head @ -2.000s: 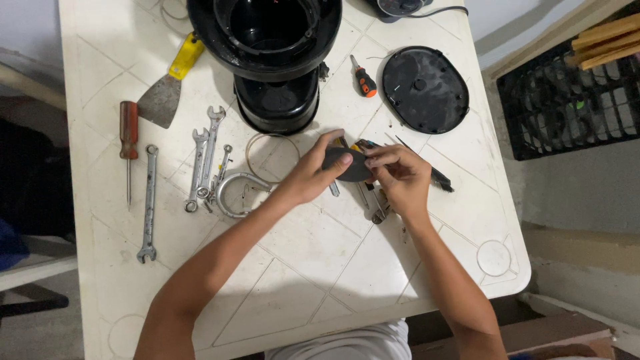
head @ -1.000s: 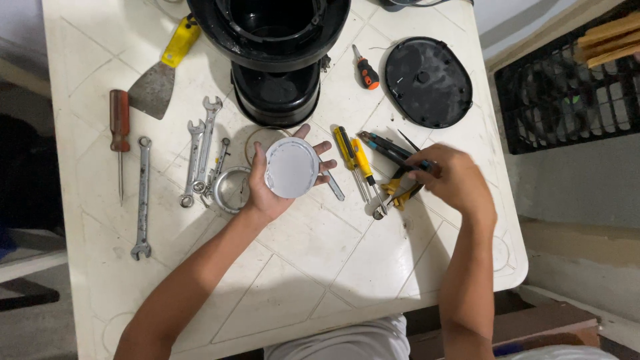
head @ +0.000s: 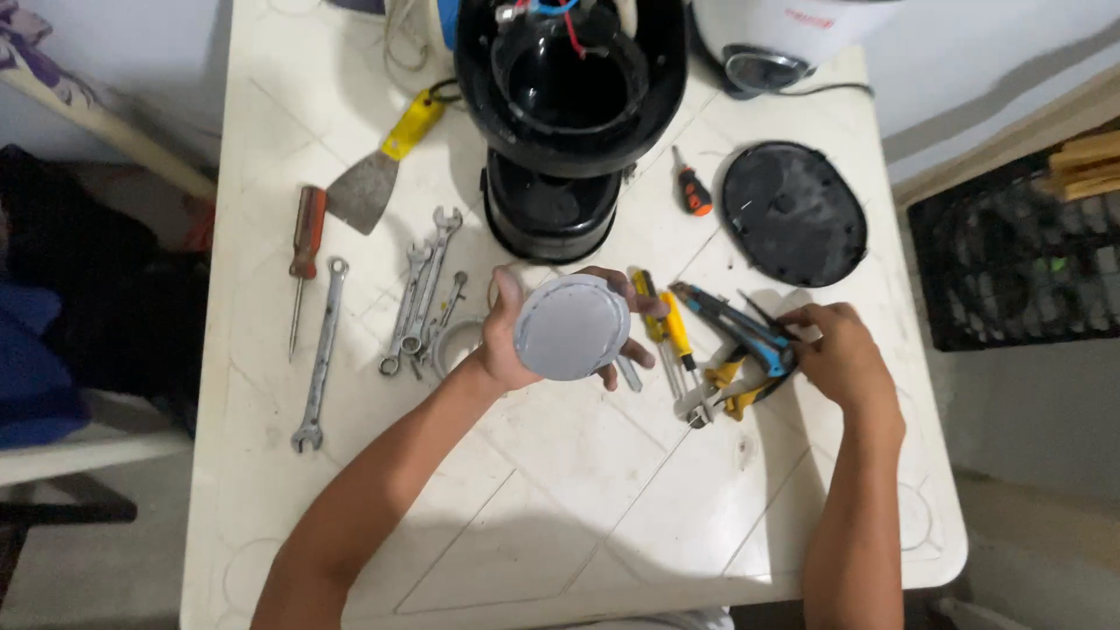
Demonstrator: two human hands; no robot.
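Note:
On the upturned palm of my left hand (head: 507,346) lies a round grey disc (head: 572,328), with my fingers spread behind it. My right hand (head: 836,354) is at the right of the tool pile, its fingertips at the end of a thin dark tool (head: 759,311); whether they grip it cannot be told. Beside it are a blue and black tool (head: 735,324), yellow-handled pliers (head: 739,402) and yellow-handled screwdrivers (head: 678,324). The black appliance body (head: 569,162), open at the top with red and blue wires, stands beyond my left hand.
Left of my left hand lie several wrenches (head: 324,350), a red-handled screwdriver (head: 308,232), a scraper (head: 367,188) and a metal ring (head: 451,346). A black oval cover (head: 794,214) and a small orange-black screwdriver (head: 694,191) are at the right. Behind stands a white appliance (head: 779,39).
Two seconds ago both hands were together at a dark object; since then they have parted. The grey disc lies on my left palm, and my right hand has moved right to the tools. The view has shifted.

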